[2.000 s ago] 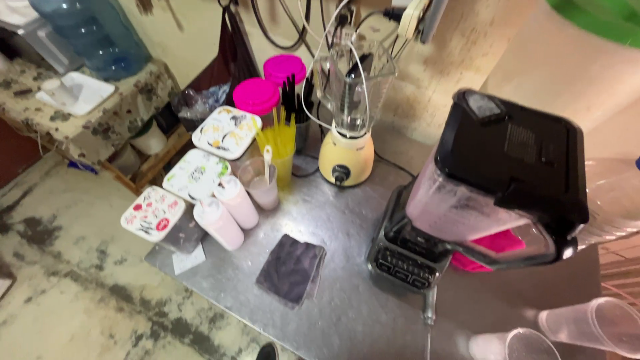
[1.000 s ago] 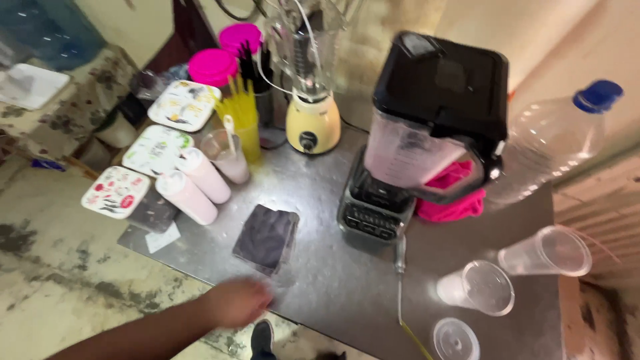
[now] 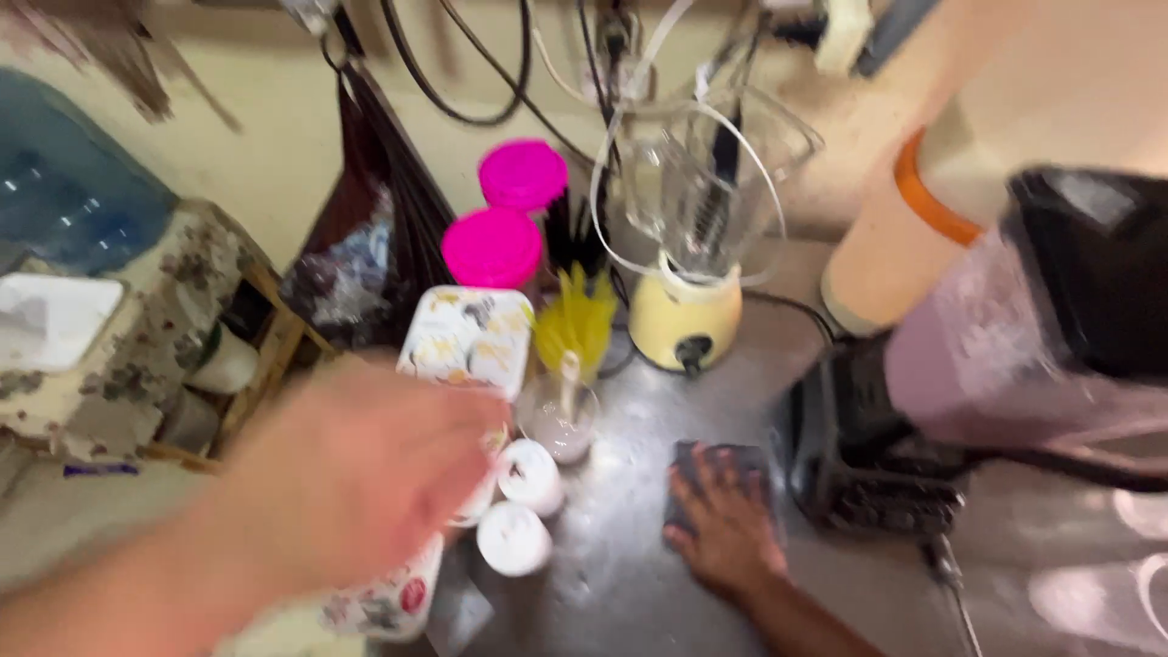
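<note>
My left hand (image 3: pixel 374 465), blurred, hovers over the lidded containers at the table's left edge; whether it touches one is unclear, and its fingers look close together. My right hand (image 3: pixel 725 520) lies palm down, fingers spread, on a folded dark cloth (image 3: pixel 766 461) on the metal table. Between the hands stand two white-topped bottles (image 3: pixel 514 538) and a clear cup with a light spoon handle (image 3: pixel 561 424). A container with a patterned white lid (image 3: pixel 470 333) shows behind my left hand; another patterned lid (image 3: pixel 411 593) is partly under my forearm.
Right of the cloth stands a black blender base (image 3: pixel 858 438) with a pink-filled jar (image 3: pixel 958 365). A cream blender (image 3: pixel 686 319), yellow straws (image 3: pixel 577 319) and pink lids (image 3: pixel 493 248) stand at the back. Cables (image 3: pixel 456 100) hang on the wall.
Both hands are now over the table; one second ago only one arm showed, near the front edge. The cloth now lies under my right hand. The view has shifted closer to the containers.
</note>
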